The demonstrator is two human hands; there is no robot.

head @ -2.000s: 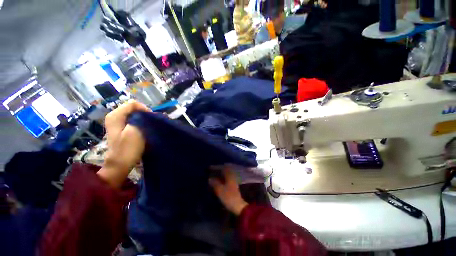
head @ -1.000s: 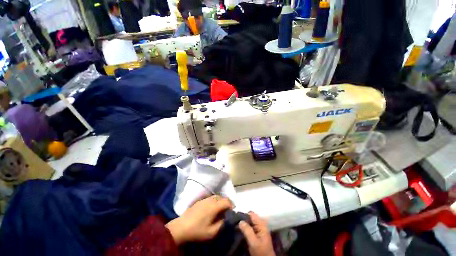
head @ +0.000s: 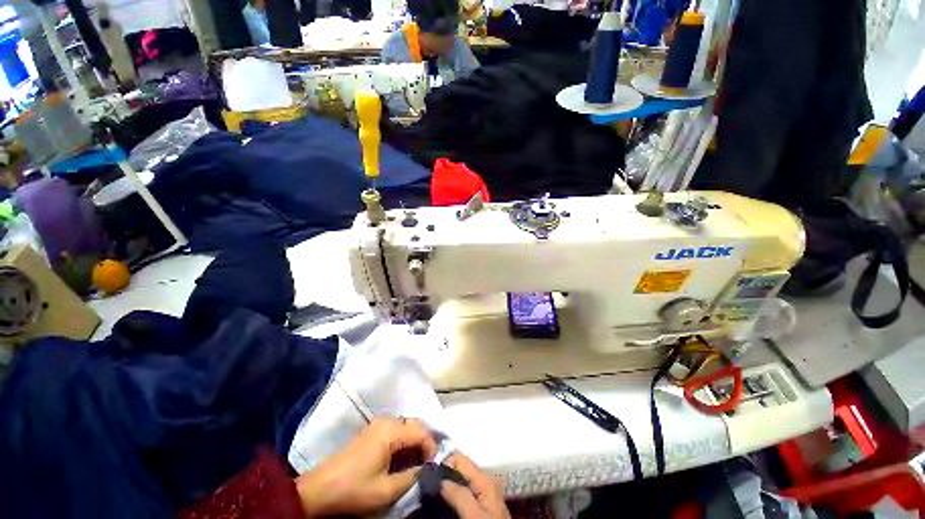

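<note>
The navy garment (head: 162,405) lies in a large bundle on the left and over the table edge. Its white panel (head: 370,380) spreads from the needle area down to my hands. My left hand (head: 370,468) pinches a small dark cloth end (head: 434,478) at the table's front edge. My right hand (head: 475,491) holds the same dark end from the right, cut off by the lower picture edge. The presser foot area (head: 418,316) of the cream JACK machine (head: 598,253) is behind the white panel; whether cloth is under the foot is unclear.
A phone (head: 532,314) stands under the arm. Black snips (head: 583,403), a black strap (head: 657,421) and red-handled scissors (head: 714,389) lie right. A yellow screwdriver (head: 369,132) stands on the head. Red cloth (head: 456,182), thread cones (head: 603,66) and a person (head: 431,46) are behind.
My view has swung right from the raised navy cloth to the machine. Both hands came down and together onto the dark end, then moved slightly left and lower with it.
</note>
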